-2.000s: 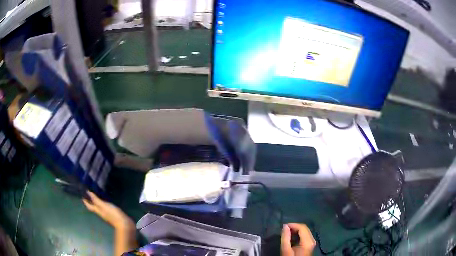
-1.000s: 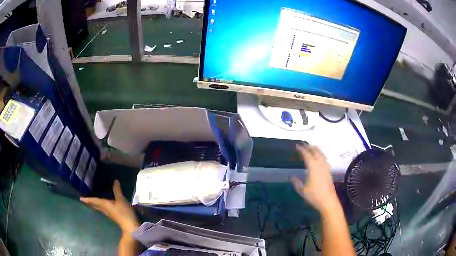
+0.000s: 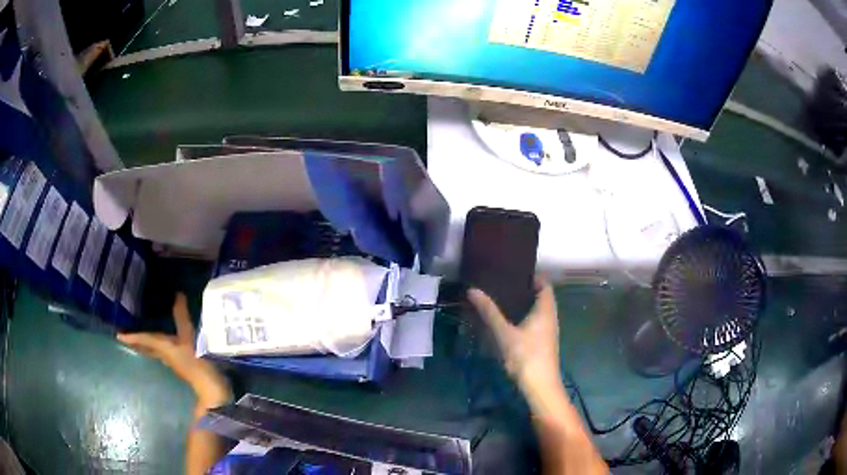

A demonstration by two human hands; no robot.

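Observation:
A black smartphone [image 3: 500, 255] is held by its lower end in my right hand [image 3: 520, 339], over the edge of the white surface below the monitor. My left hand [image 3: 176, 351] is at the left with fingers apart and nothing in it, beside the open box. The open gift box [image 3: 367, 366] holds a dark blue insert [image 3: 279, 237]. A wrapped unit [image 3: 288, 306] lies on it, with a black cable [image 3: 423, 304] plugged into its right end. A second open box [image 3: 344, 441] is cut off at the bottom edge.
The monitor [image 3: 557, 102] stands at the top on a white stand surface [image 3: 576, 218]. A small black fan [image 3: 710, 288] and tangled cables [image 3: 678, 427] are at the right. A blue box stack [image 3: 70, 237] with white labels is at the left. Another person's hand [image 3: 91, 57] shows at the upper left.
My right hand has closed on the smartphone, which has turned from lying lengthwise to upright in view. The camera view has tilted down. My left hand stays empty beside the box.

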